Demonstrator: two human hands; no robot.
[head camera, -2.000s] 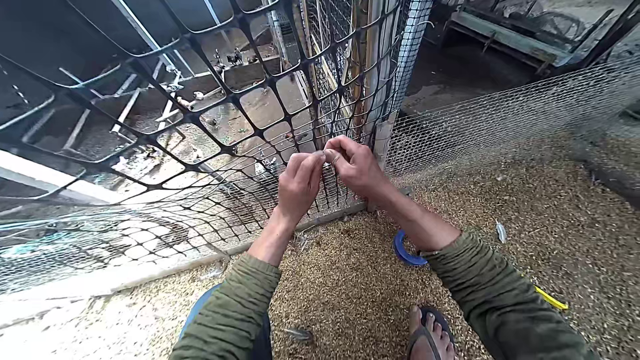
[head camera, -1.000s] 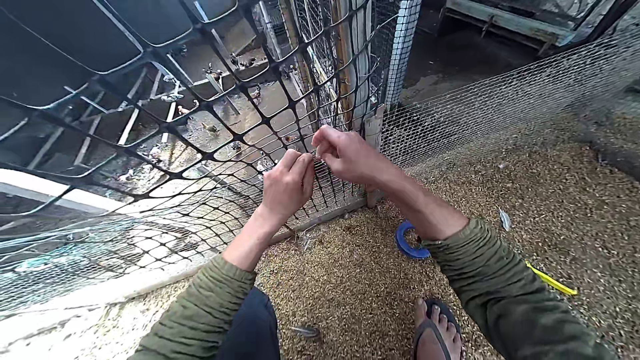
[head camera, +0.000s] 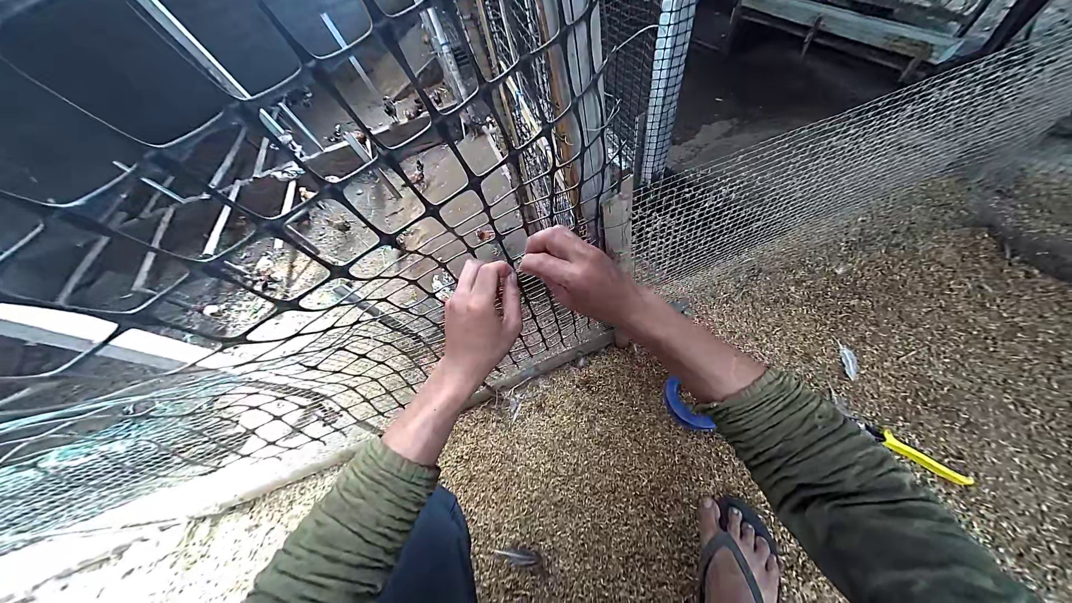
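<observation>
Black plastic mesh netting (head camera: 385, 243) stretches in front of me, overlapping a finer wire mesh low down. At the netting my left hand (head camera: 481, 314) has its thumb and fingertips pinched together. Just right of it, fingertips almost meeting the left ones, is my right hand (head camera: 574, 272), its fingers curled and pinched too. Whatever lies between the fingertips is too small to make out. A blue curved object (head camera: 687, 406) rests on the ground below my right forearm, which partly covers it. Yellow-handled tool (head camera: 925, 459) lies farther right, its head partly hidden by my sleeve.
A wooden post (head camera: 618, 222) stands at the mesh corner, and fine wire netting (head camera: 787, 188) runs off to the right. Loose husk-like litter (head camera: 578, 469) covers the ground, with feathers on it. My sandalled foot (head camera: 737, 548) is at the bottom. Chickens are visible beyond the netting.
Both hands stay close together at the netting, with small shifts of the fingers. The blue object and yellow-handled tool remain on the ground.
</observation>
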